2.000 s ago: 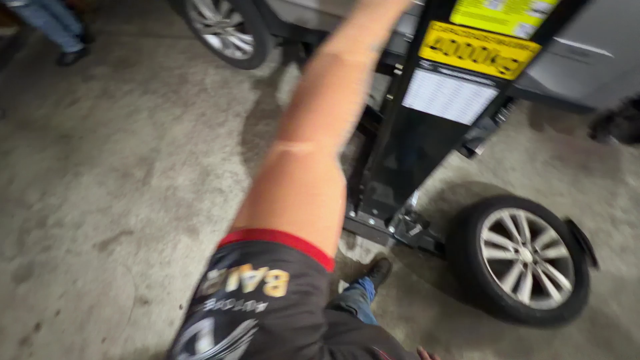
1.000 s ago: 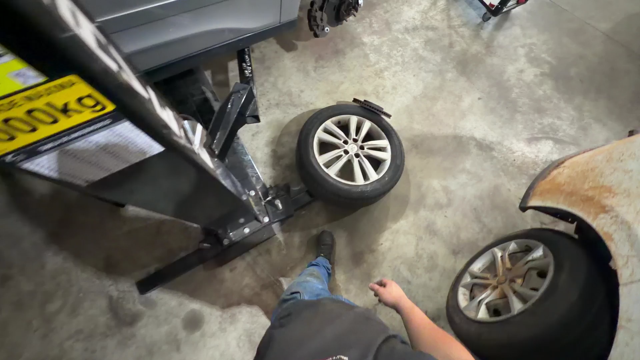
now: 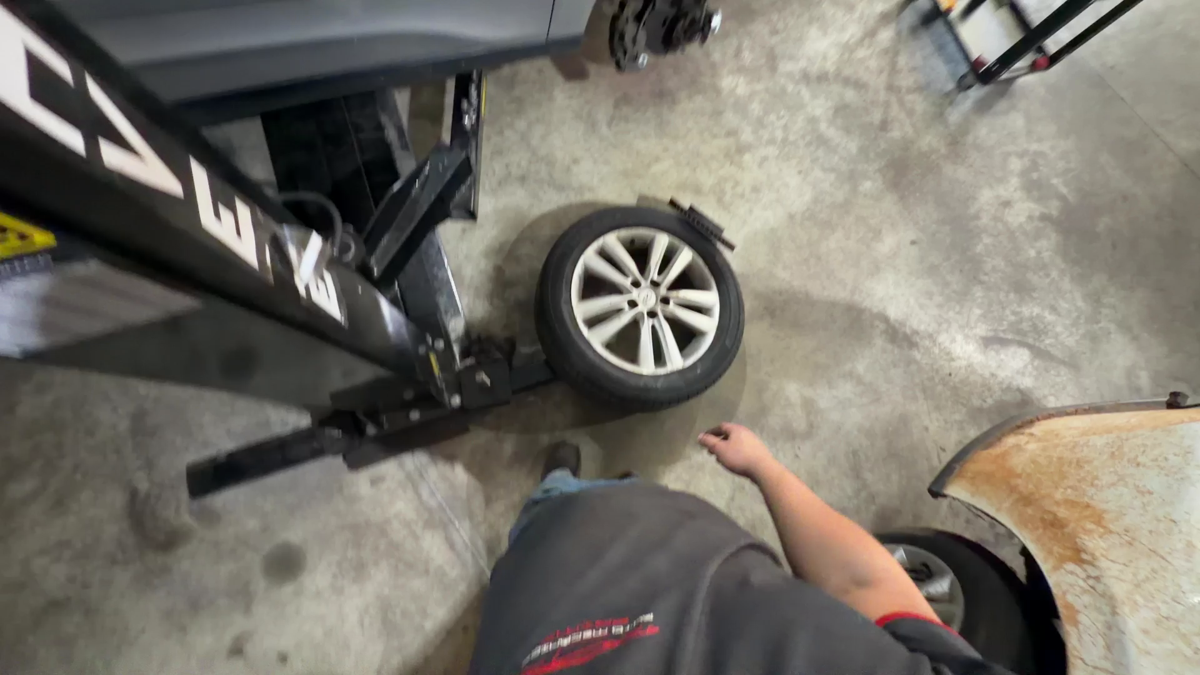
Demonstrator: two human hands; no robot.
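Note:
My right hand (image 3: 736, 448) hangs over the concrete floor with its fingers curled and no object visible in it. Just beyond it is a car wheel (image 3: 642, 305), a black tire on a silver multi-spoke alloy rim, with its outer face up; a gap shows between hand and tire. One side of the wheel is by the base of the black lift post (image 3: 281, 262). At the tire's far edge lies a small dark ribbed part (image 3: 701, 223). My left hand is out of view.
A grey car (image 3: 328, 33) stands across the top, its bare wheel hub with brake disc (image 3: 661, 28) exposed. The lift's base leg (image 3: 267, 459) crosses the floor at left. At lower right are a rusty fender (image 3: 1106, 478) and another wheel (image 3: 984, 581). A wheeled frame (image 3: 1022, 52) stands upper right.
The view has swung far over, away from the lift post's label. An arm stretched toward the post two seconds ago no longer shows. My right hand has come nearer to the loose wheel since one second ago.

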